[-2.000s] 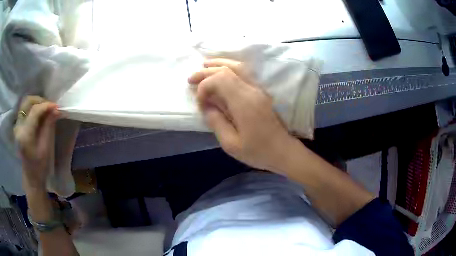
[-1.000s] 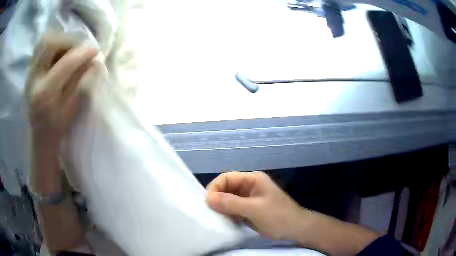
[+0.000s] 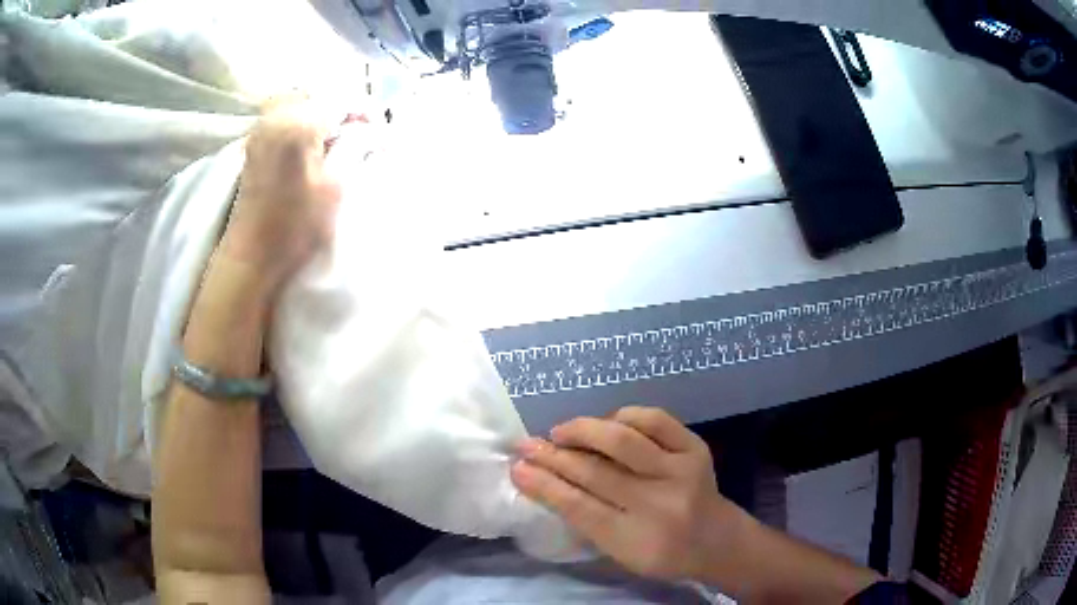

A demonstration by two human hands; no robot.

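Note:
A cream sleeve [image 3: 390, 390] runs from the upper left down over the table's front edge. My left hand [image 3: 289, 177] grips its upper part near the left of the machine's needle area; the fingertips are partly lost in glare. My right hand [image 3: 626, 485] pinches the lower end of the sleeve below the table edge. The rest of the cream jacket [image 3: 95, 225] lies heaped at the left, around my left forearm.
The sewing machine head [image 3: 413, 30] is at the top, with a dark stubby cylinder [image 3: 521, 89] beside it. A black phone [image 3: 821, 142] lies on the table. A printed ruler [image 3: 709, 343] runs along the front edge. A red-and-white basket [image 3: 986, 496] stands at lower right.
The sleeve was flat along the table edge, then was lifted and swung downward. My left hand has moved right, toward the needle area. The view has shifted and shows more of the machine.

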